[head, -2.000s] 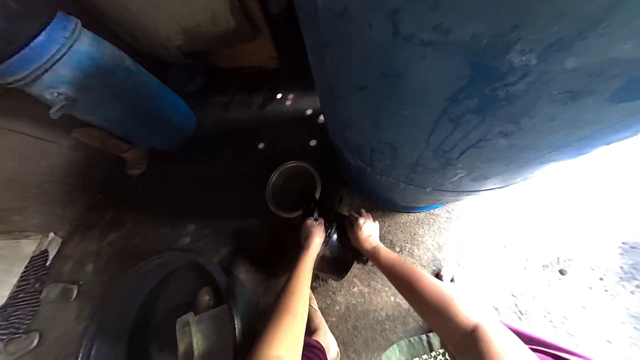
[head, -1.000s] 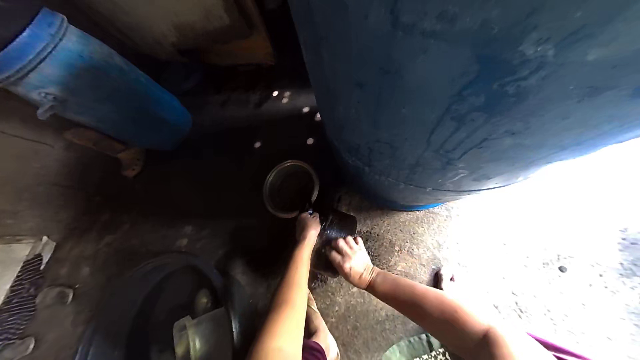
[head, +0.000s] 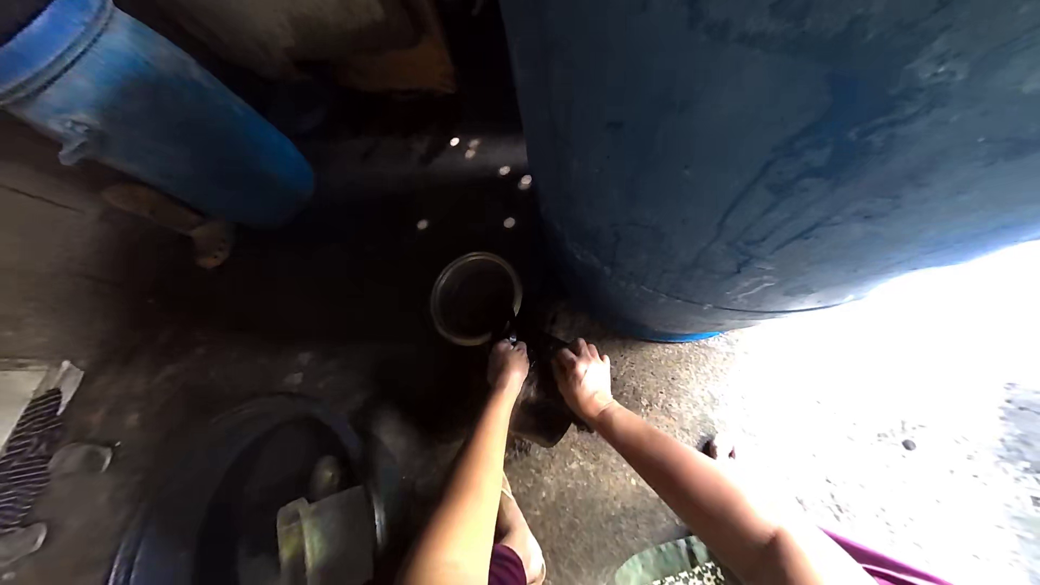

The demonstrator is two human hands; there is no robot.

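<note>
A dark, wet-looking vessel (head: 543, 410) stands low in front of me, near the middle of the head view. My left hand (head: 509, 364) is closed at its upper left, on what looks like a handle or rim. At the vessel's right side lies my right hand (head: 582, 375), with curled fingers against a dark part; whether it grips is unclear. Just beyond my left hand is a round metal-rimmed lid or pan (head: 475, 299) on the dark floor. The vessel's underside and much of its outline are lost in shadow.
A very large blue tank (head: 731, 162) rises at the upper right. At upper left leans a blue barrel (head: 187, 122). A dark tub (head: 244, 422) at lower left holds a pale plastic container (head: 333, 536). A striped cloth (head: 32, 455) lies at far left.
My right hand has moved up along the vessel's right side since one second ago, its fingers now more curled. My left hand has stayed by the round rim.
</note>
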